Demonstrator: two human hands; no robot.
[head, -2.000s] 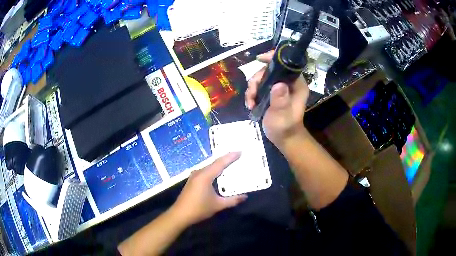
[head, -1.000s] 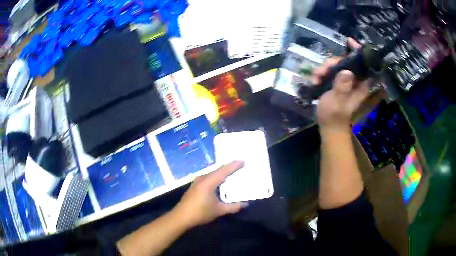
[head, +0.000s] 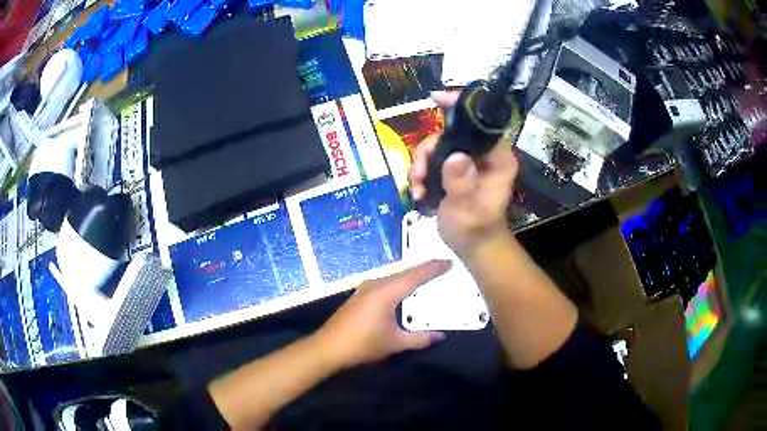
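The white back cover (head: 450, 295) faces up at the bench's front edge, with small holes at its corners. Whether a housing lies under it is hidden. My left hand (head: 378, 311) grips its left side, thumb on top and fingers at the lower edge. My right hand (head: 475, 189) is wrapped around the black electric screwdriver (head: 471, 126), held upright over the cover's upper part. The driver's tip is hidden behind my hand, so I cannot tell if it touches a screw.
Black foam pads (head: 235, 118) lie on BOSCH sheets (head: 240, 265). Blue battery packs (head: 118, 50) are heaped at the back left. White camera units (head: 88, 244) stand at left. A grey-white box (head: 580, 105) sits at right. A brown carton (head: 652, 337) is below right.
My right hand with the screwdriver has come back from the grey-white box to above the cover. My left hand still holds the cover. The whole view has shifted.
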